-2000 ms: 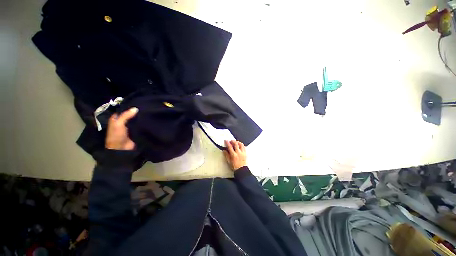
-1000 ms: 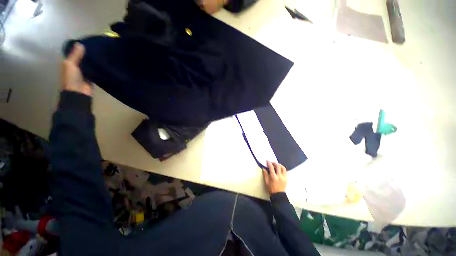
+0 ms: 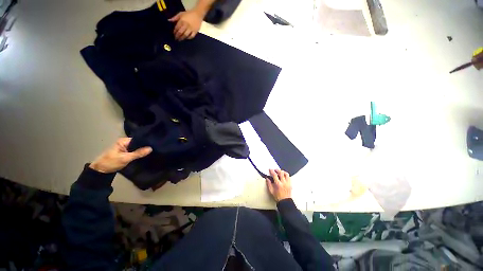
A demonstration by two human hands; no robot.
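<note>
A dark navy uniform coat (image 3: 222, 74) with gold buttons and yellow bars lies bunched on the table. My left hand (image 3: 117, 155) grips the coat's near left edge between thumb and fingers. My right hand (image 3: 279, 184) rests on the near end of a dark cloth panel (image 3: 278, 143), its fingers on the edge; whether it pinches the cloth is unclear. A white strip (image 3: 260, 144) lies on the panel, whose far end is under the coat. A white sheet (image 3: 220, 182) lies between my hands, partly under the coat.
Another person's hand (image 3: 187, 24) rests on the coat's far part. Dark scraps (image 3: 363, 131) and a teal clip (image 3: 378, 115) lie at the right. A pale scrap (image 3: 391, 191) lies at the near table edge (image 3: 445, 201). Shears (image 3: 470, 63) show at the far right, partly cut off.
My left hand has lowered the lifted coat part and come back toward the near edge. The other person's hand has moved onto the coat. My right hand stays at the panel's end.
</note>
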